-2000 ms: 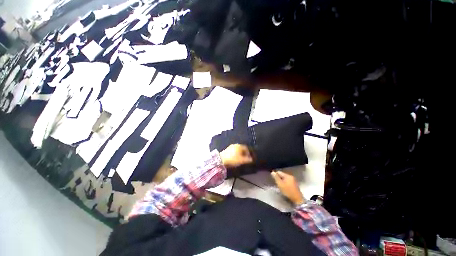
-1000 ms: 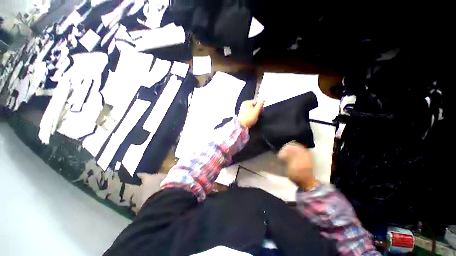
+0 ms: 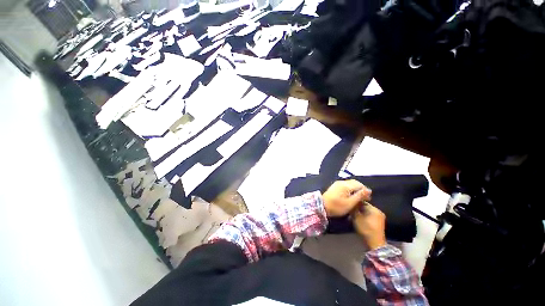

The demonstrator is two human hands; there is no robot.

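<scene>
A rolled or folded black fabric bundle (image 3: 395, 200) lies flat on white paper in front of me. My left hand (image 3: 342, 198) and my right hand (image 3: 369, 224) meet over the middle of the bundle with their fingertips together. The fingers are bent and pinched. Whether a thin tie strip is between them is too small and dark to tell. A thin dark strip (image 3: 428, 217) lies on the paper at the bundle's right end.
White pattern pieces (image 3: 302, 156) lie left of the bundle, and white paper (image 3: 387, 160) beyond it. Long narrow black stacks topped with white paper (image 3: 245, 138) lie further left. A dark fabric heap (image 3: 487, 239) is at the right. A pale walkway (image 3: 66, 197) runs at far left.
My hands, apart on and beside the bundle before, have come together over its middle. The bundle, its right end raised a second ago, lies flatter. The view has turned left.
</scene>
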